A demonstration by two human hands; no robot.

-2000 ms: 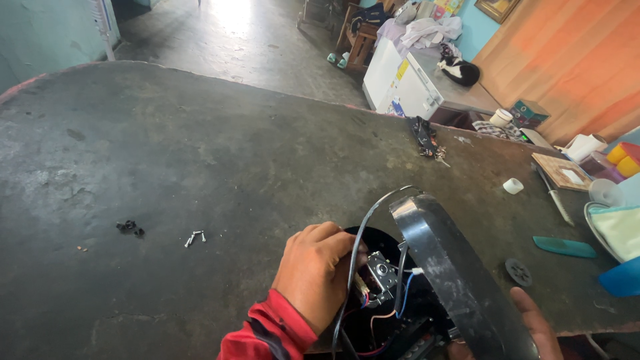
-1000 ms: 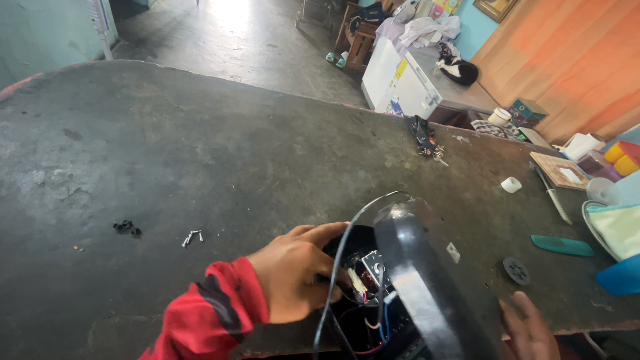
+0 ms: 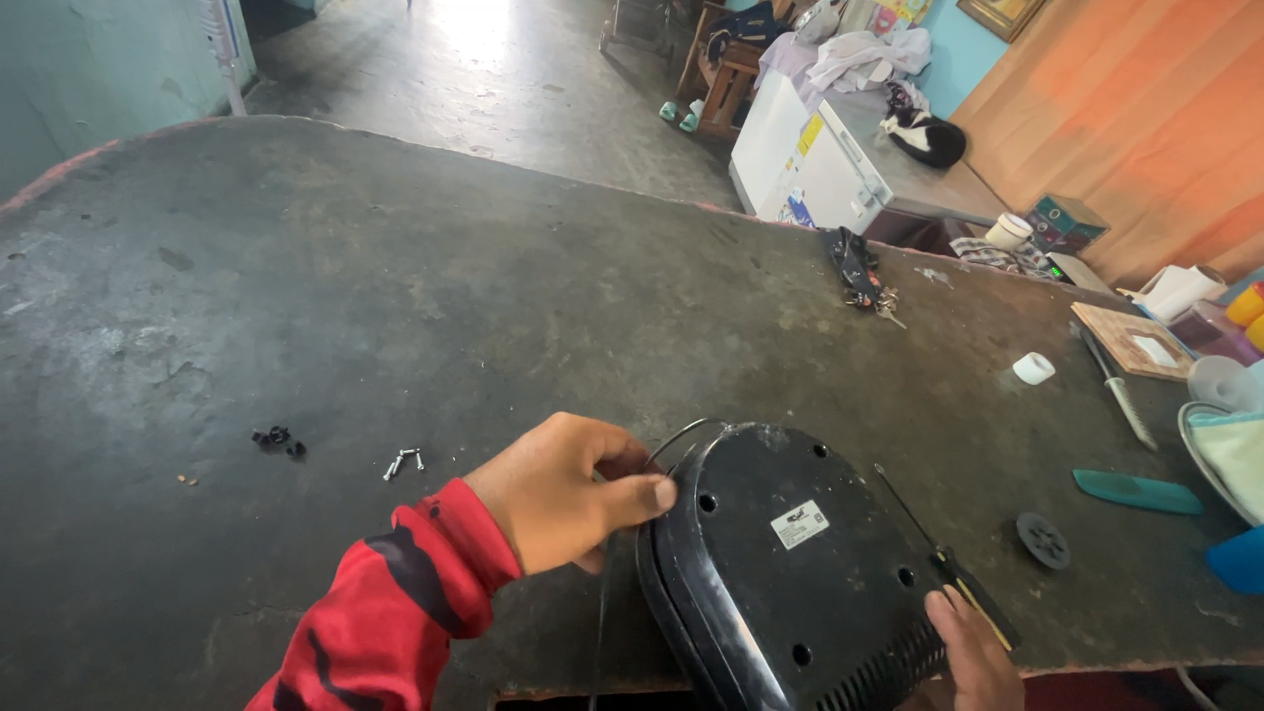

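A black plastic appliance housing (image 3: 790, 563) with a vented base, screw holes and a small label lies at the near edge of the counter, its base plate facing up. My left hand (image 3: 573, 494) is at its upper left edge, thumb and fingers around the power cord (image 3: 681, 432) where it meets the seam. My right hand (image 3: 973, 652) rests against the right side by the vents. Just right of the housing lies a screwdriver (image 3: 948, 558). Several screws (image 3: 402, 462) and small black parts (image 3: 280, 441) lie to the left. The inside of the housing is hidden.
A round black disc (image 3: 1043, 541), a teal comb (image 3: 1138, 491), a knife (image 3: 1119, 390), a white roll (image 3: 1033, 368) and keys on a dark strap (image 3: 861, 272) lie on the dark counter (image 3: 444, 286). A bowl with a cloth (image 3: 1224, 454) stands at the right edge.
The base plate has come down over the housing, covering the wires and parts seen inside before. My left hand has moved from the opening to the outer edge. The screwdriver is now in sight.
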